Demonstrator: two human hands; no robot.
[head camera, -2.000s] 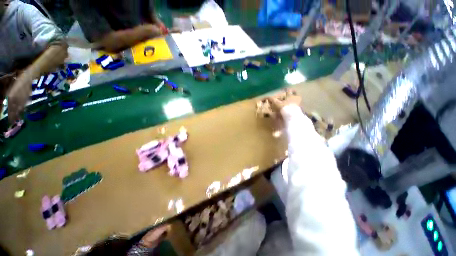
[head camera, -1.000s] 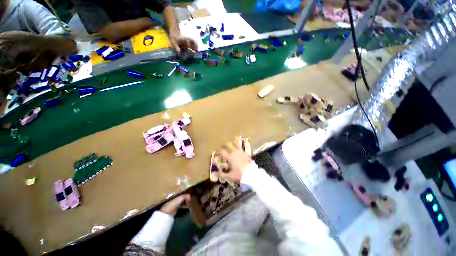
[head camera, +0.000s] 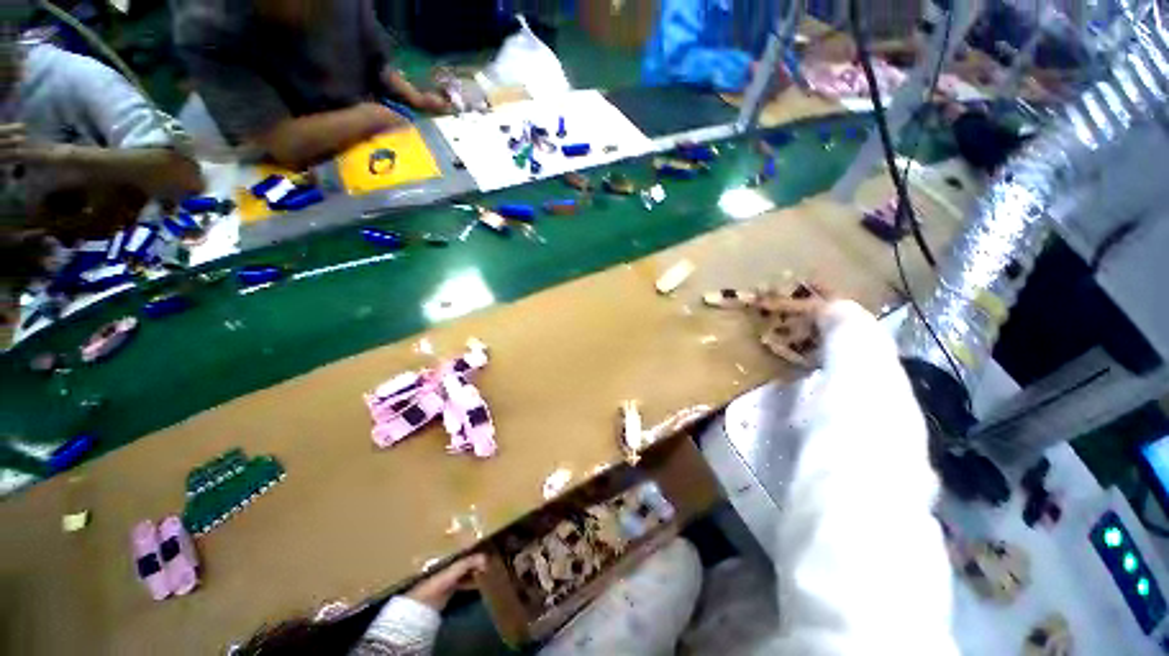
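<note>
My right hand reaches over the heap of tan toy car bodies on the brown bench; its fingers are small and blurred, so the grip is unclear. My left hand is at the near left corner of the open brown drawer, its fingers at the rim. Tan car bodies fill the drawer. One tan car body lies alone near the bench edge. Pink car bodies lie in a small pile, and a pink pair lies at the left.
The green belt carries blue parts behind the bench. A green strip lies at left. At right are the silver duct, a hanging black cable and control panel. People sit opposite.
My right hand has moved from the bench edge above the drawer back to the tan heap, leaving one tan body near the edge. The drawer's contents show more openly. My left hand stays by the drawer.
</note>
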